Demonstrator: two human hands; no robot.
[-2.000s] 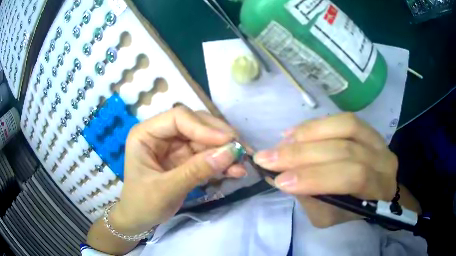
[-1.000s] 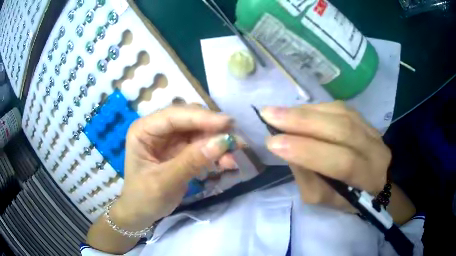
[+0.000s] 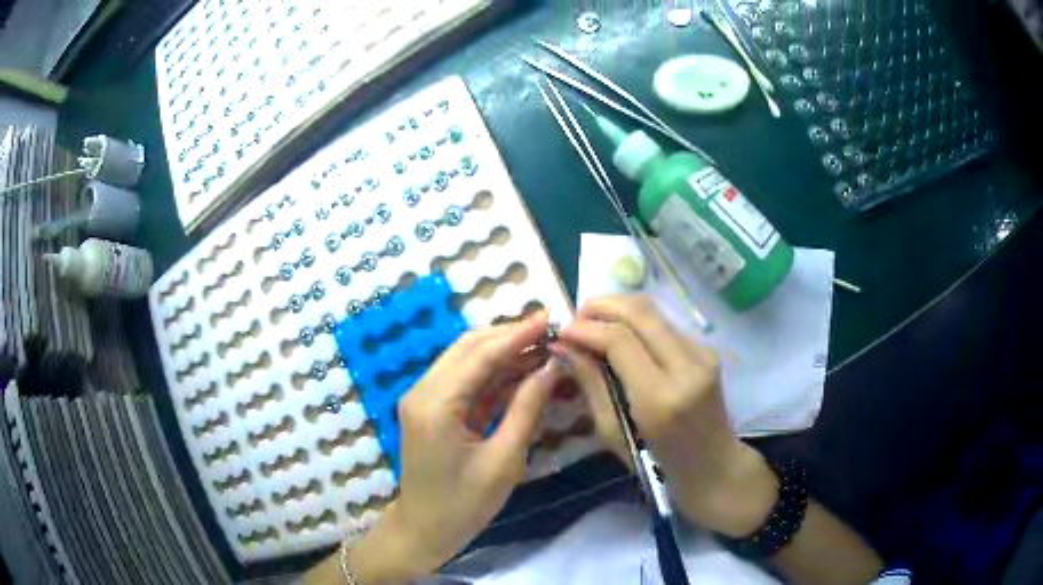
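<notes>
A small shiny round metal piece (image 3: 551, 334) is held between the fingertips of both hands above the white slotted tray (image 3: 257, 429). My left hand (image 3: 469, 406) pinches it from the left. My right hand (image 3: 658, 377) touches it from the right and also holds a black pen-style tool (image 3: 627, 417), whose pale-marked end points down toward the lower edge. The tool's tip is hidden by the fingers. A blue plastic sheet (image 3: 364, 344) lies on the tray, partly under my left hand.
A green squeeze bottle (image 3: 715, 234), a pale yellow lump (image 3: 629, 271) and a cotton swab lie on white paper (image 3: 789, 343). Tweezers (image 3: 606, 91), a pale round dish (image 3: 701, 83) and a clear blister tray (image 3: 858, 97) lie beyond. Stacked trays, cups and a white bottle (image 3: 105, 267) are left.
The view has pulled back and shows more of the bench. My right hand has come back to the metal piece at my left fingertips, and the tool now slants more steeply.
</notes>
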